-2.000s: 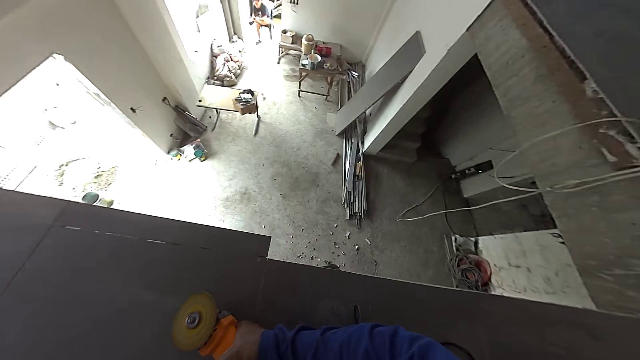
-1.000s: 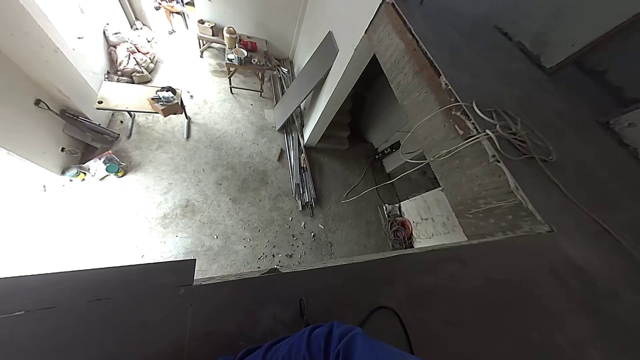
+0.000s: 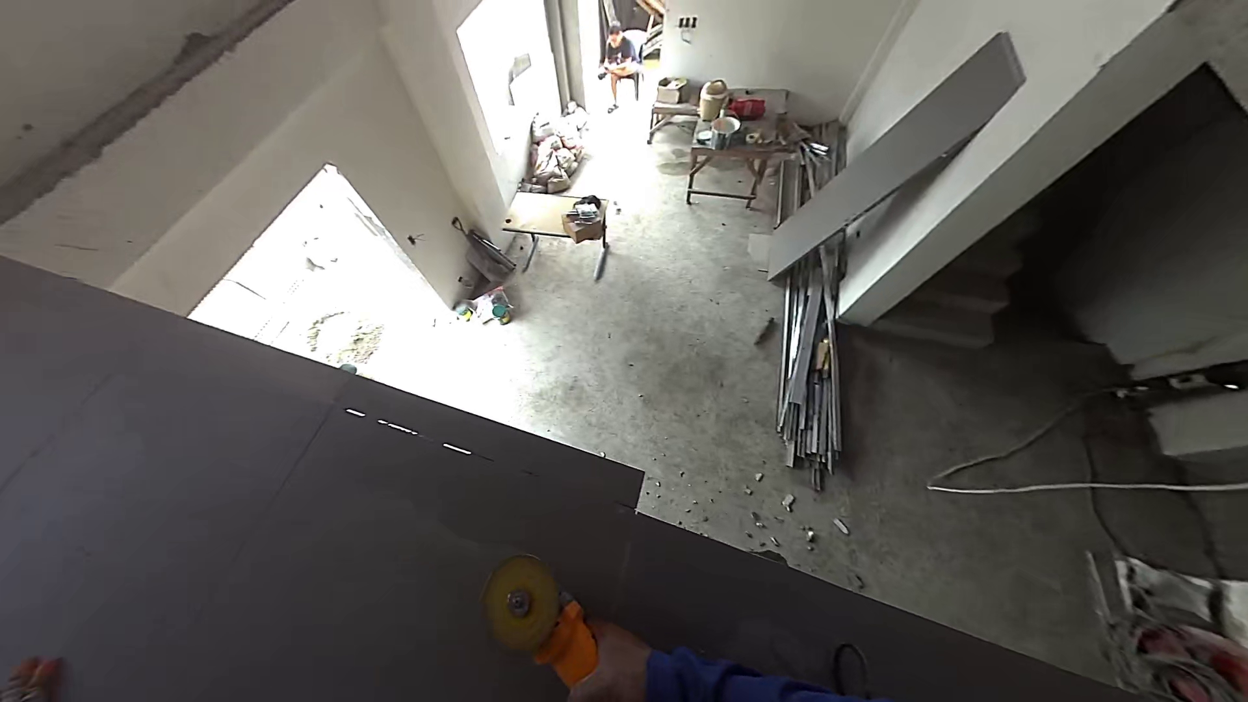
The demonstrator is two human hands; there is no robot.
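Note:
An orange angle grinder (image 3: 568,645) with a round yellowish disc (image 3: 522,604) is held in my right hand (image 3: 614,665), at the bottom centre. A blue sleeve covers that arm. Beneath the tool lies a dark grey board surface (image 3: 390,565), with seams and a row of narrow bright slits near its far edge. The edge steps back just beyond the disc. At the bottom left corner, orange-brown fingertips or a gloved hand may show, too little to identify. My left hand cannot be made out with certainty.
Past the board's edge is a drop to a concrete floor (image 3: 643,390) with debris. Metal profiles (image 3: 811,390) lie below a leaning grey panel (image 3: 897,156). Work tables (image 3: 546,216) and a seated person (image 3: 620,60) are farther off. A pale cable (image 3: 1072,487) hangs at right.
The view swung right and back again. The grinder and my right hand, out of sight one second ago, are in view again; both also showed two seconds ago.

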